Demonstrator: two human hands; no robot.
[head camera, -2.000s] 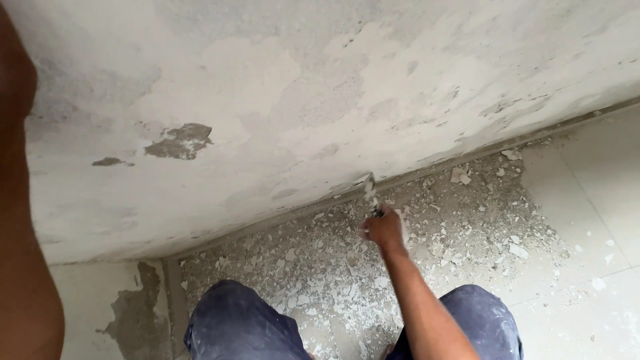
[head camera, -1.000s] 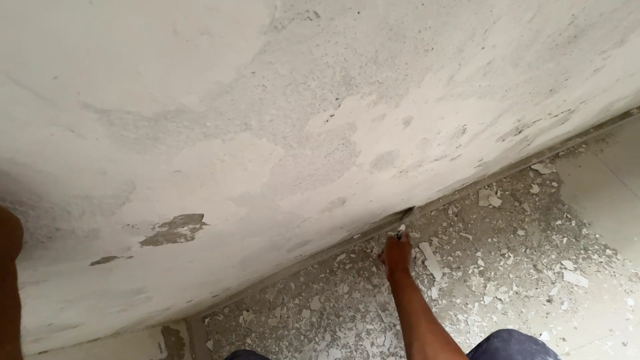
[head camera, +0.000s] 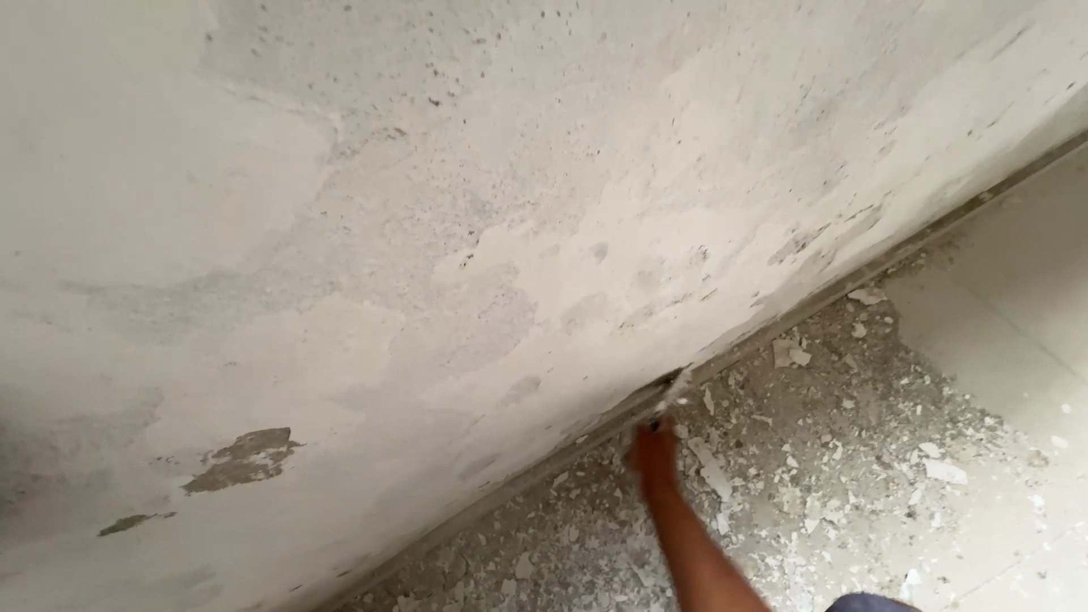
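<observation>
My right hand (head camera: 654, 455) is closed around a small scraping tool (head camera: 671, 391), blurred, whose light blade reaches the foot of the plastered wall (head camera: 510, 280). Where the tool meets the wall, just above the grey skirting strip (head camera: 816, 302), a dark patch shows. Flakes of paint or plaster (head camera: 710, 467) lie on the floor beside and below my hand. My left hand is out of view.
Rubble and dust cover the floor (head camera: 816, 425) along the wall. Pale floor tiles (head camera: 1020, 340) with scattered chips lie at the right. Two bare grey patches (head camera: 242, 461) mark the wall at left. My knee (head camera: 867, 603) shows at the bottom edge.
The view has shifted, so the wall fills more of it and the legs have mostly left it. The arm seen at the left edge earlier is gone. A dark patch now shows at the tool's tip.
</observation>
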